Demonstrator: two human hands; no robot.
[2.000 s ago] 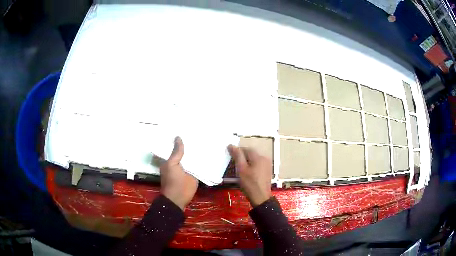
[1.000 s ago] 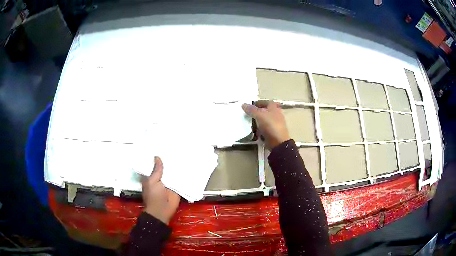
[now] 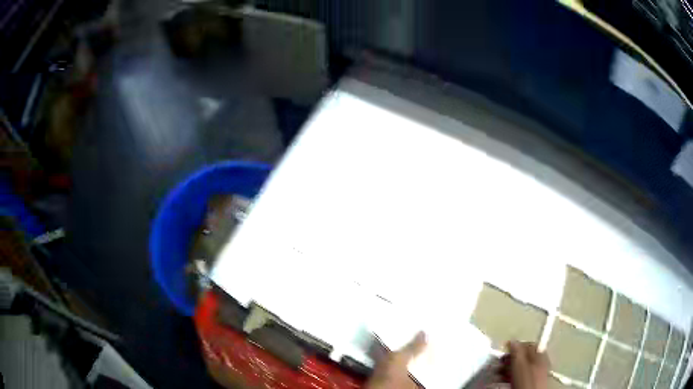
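The wide white sheet (image 3: 380,197) lies on the bed. Tan-grey rectangles (image 3: 507,315) show through its openings at the lower right, framed by thin white strips. My left hand (image 3: 399,366), cut off by the bottom edge, holds white die-cut pieces (image 3: 448,357) with the thumb on top. My right hand (image 3: 526,366), blurred and also cut off by the bottom edge, is just right of those pieces, at an opening. Whether it grips anything cannot be seen.
A round blue tub (image 3: 169,243) with tan and white scraps stands at the sheet's left end. The red film-wrapped bed edge (image 3: 251,353) runs along the front. Dark blue machinery (image 3: 486,83) is behind. A grey box-like panel (image 3: 285,57) is beyond the tub.
The view has swung left, showing more of the tub and floor. A middle-row opening now shows where my right hand was lifting a piece; that hand has moved down beside the held pieces.
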